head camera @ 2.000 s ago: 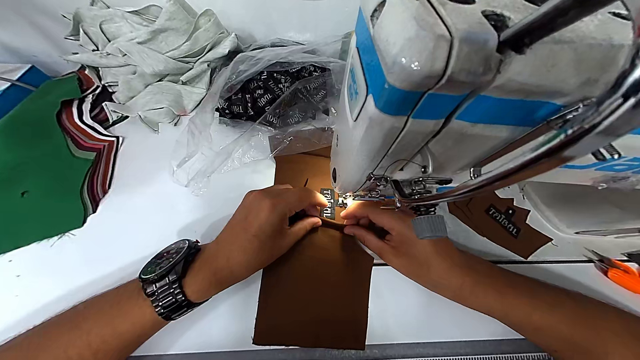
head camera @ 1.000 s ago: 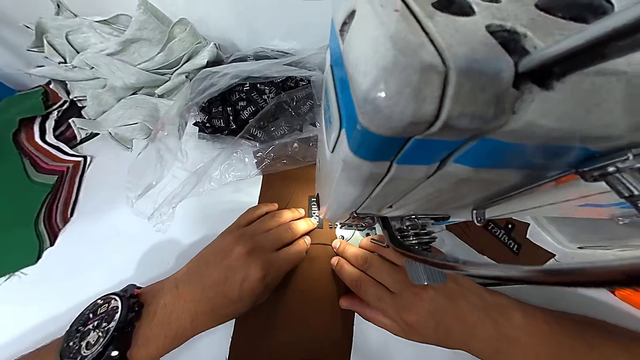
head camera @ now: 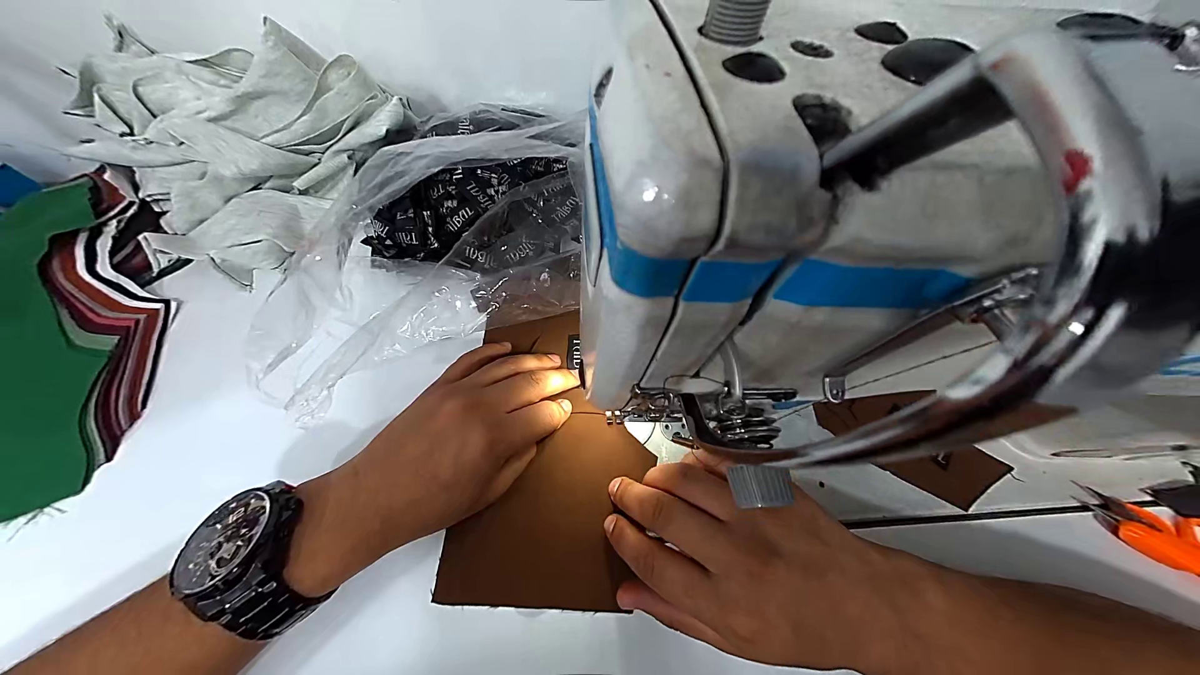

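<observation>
A sewing machine (head camera: 675, 234) with a blue stripe stands over a brown fabric piece (head camera: 534, 525) lying on the white table. My left hand (head camera: 469, 431) presses flat on the fabric, its fingertips left of the presser foot area and beside a small black woven label (head camera: 574, 352). The label bears writing and is partly hidden by the machine head. My right hand (head camera: 712, 553) rests on the right edge of the fabric, below the foot, fingers slightly bent. Whether it pinches the cloth cannot be told. The machine's lamp lights the cloth near the needle.
Light grey fabric pieces (head camera: 253, 141) lie in a heap at upper left, beside a clear plastic bag (head camera: 422, 300) of black labels. Green fabric (head camera: 47, 375) tops a multicoloured stack at far left. Another brown piece (head camera: 956, 473) and orange-handled snips (head camera: 1153, 539) lie at right.
Two seconds ago both hands held the cloth close together at the label under the foot; now they are farther apart, flat on it. My right hand has moved down from the foot since a second ago.
</observation>
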